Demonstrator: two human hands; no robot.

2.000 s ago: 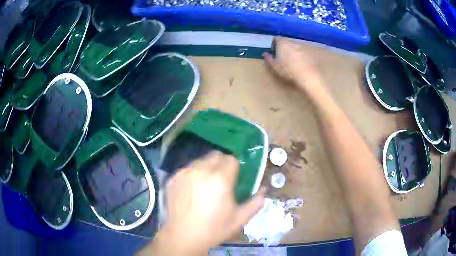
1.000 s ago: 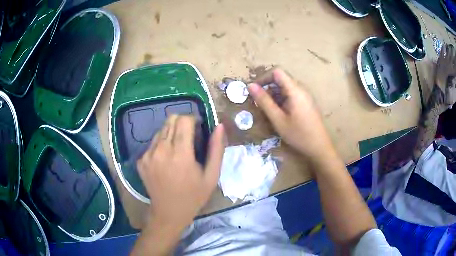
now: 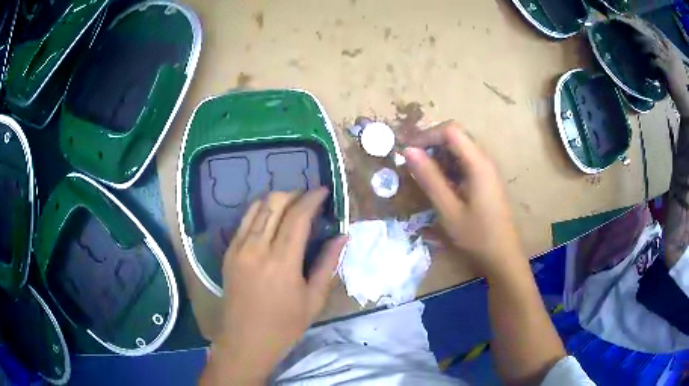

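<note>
A green case shell (image 3: 261, 117) with a white rim lies flat on the cardboard in front of me, its dark grey liner (image 3: 257, 177) facing up. My left hand (image 3: 283, 256) rests over the shell's near right part and hides that end. My right hand (image 3: 457, 181) is right of the small white pot (image 3: 377, 139), thumb and forefinger pinched on a small silvery part (image 3: 400, 157) that shows only as a pale tip. A smaller white disc (image 3: 384, 182) lies just below the pot.
A crumpled white cloth (image 3: 385, 264) lies near the table edge. More green shells (image 3: 113, 283) stand at left, and others (image 3: 593, 124) lie at right on the stained cardboard (image 3: 423, 53). Another person's hand (image 3: 656, 45) touches a shell at upper right.
Since two seconds ago the shell has been laid flat and my right hand has come back from beside the blue bin. In the last second, both hands have barely moved. The other person's hand has reached a shell.
</note>
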